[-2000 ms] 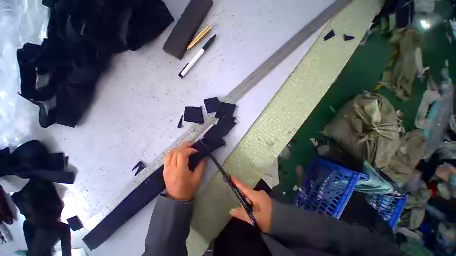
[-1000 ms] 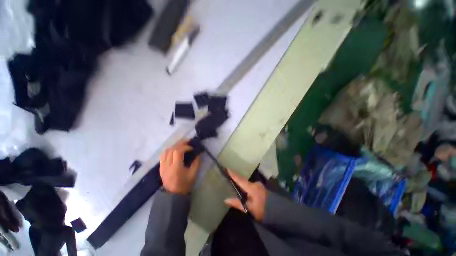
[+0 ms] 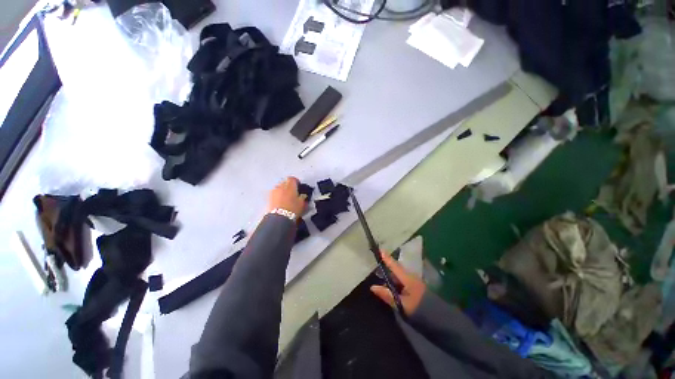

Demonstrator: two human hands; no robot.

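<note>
My right hand (image 3: pixel 403 287) holds the black shears (image 3: pixel 368 235) by their handles, blades pointing up and left toward the offcuts. My left hand (image 3: pixel 287 198) is at small black offcuts (image 3: pixel 326 215), its fingertips at a dark piece; whether it grips it is hard to tell. The stack of dark strips (image 3: pixel 198 285) lies diagonally, partly hidden under my left forearm. The grey steel ruler (image 3: pixel 429 133) runs to the upper right.
A black fabric heap (image 3: pixel 215 96), dark block (image 3: pixel 316 113), marker pen (image 3: pixel 319 142) and spec sheet (image 3: pixel 326 37) lie beyond my hands. Another dark heap (image 3: pixel 111 274) is at left. A pale ledge (image 3: pixel 444 170) borders the table; a sack (image 3: pixel 566 259) is on the floor.
The view has shifted to show more of the table. My left hand has moved off the strip stack up to the offcuts. My right hand still holds the shears, their tips now beside the offcuts.
</note>
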